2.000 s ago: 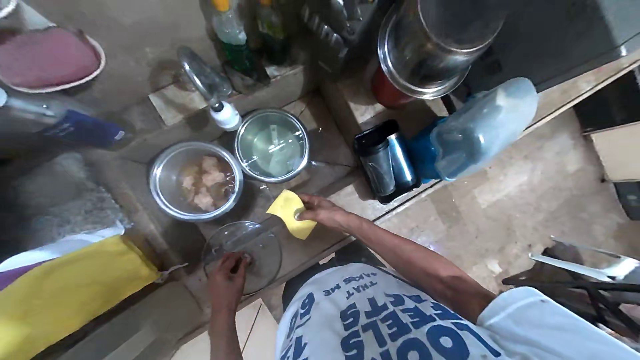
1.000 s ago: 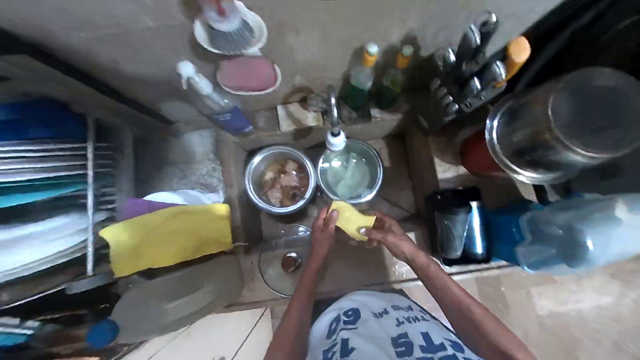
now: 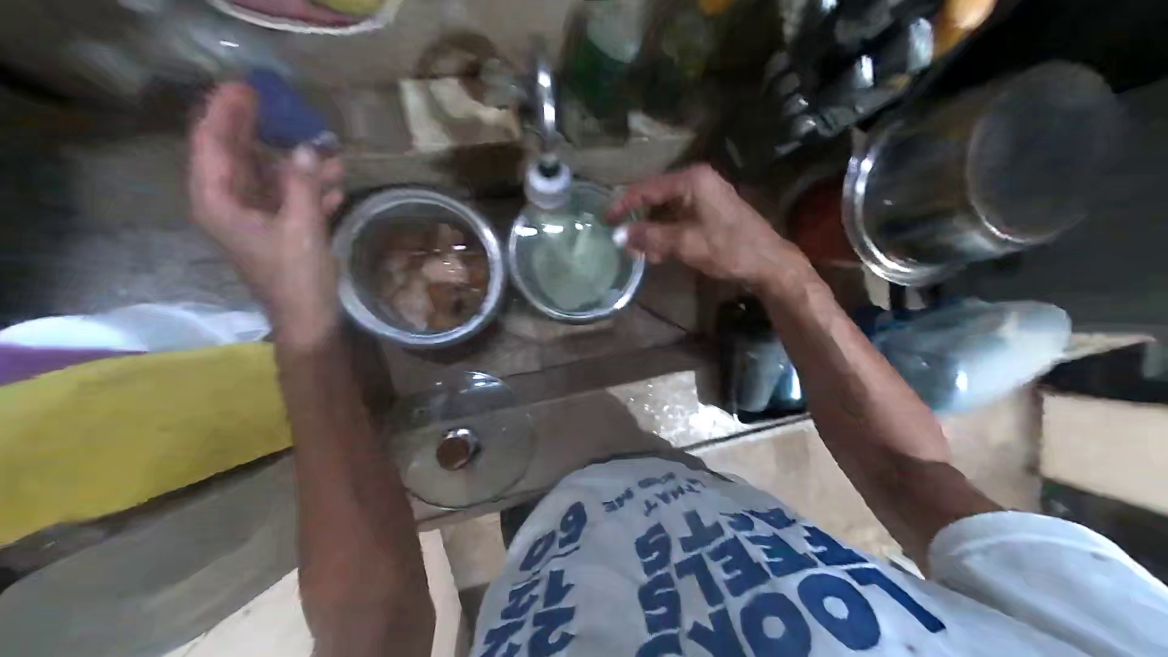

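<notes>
My left hand (image 3: 265, 201), blurred, is raised with its fingers apart in front of a bottle with a blue label (image 3: 283, 109); it seems to hold nothing. My right hand (image 3: 698, 224) has its fingertips at the right rim of a metal pot of cloudy water (image 3: 575, 265); a small white spot shows there, and a grip cannot be made out. Left of that pot stands a metal pot with pieces of raw meat (image 3: 438, 278). Below it lies a glass lid (image 3: 493, 456) with a round knob. A yellow sponge (image 3: 351, 5) shows at the top edge in a dish.
A faucet (image 3: 546, 100) hangs over the right pot. To the right are a large steel pot (image 3: 976, 173), a dark container (image 3: 762, 365) and a clear plastic jug (image 3: 985, 351). A yellow cloth (image 3: 137, 429) lies at the left. Green bottles (image 3: 607, 55) stand behind.
My hands have moved apart, the left up and to the left, the right to the pot of water. The yellow sponge, earlier between both hands, is out of them and shows in the dish.
</notes>
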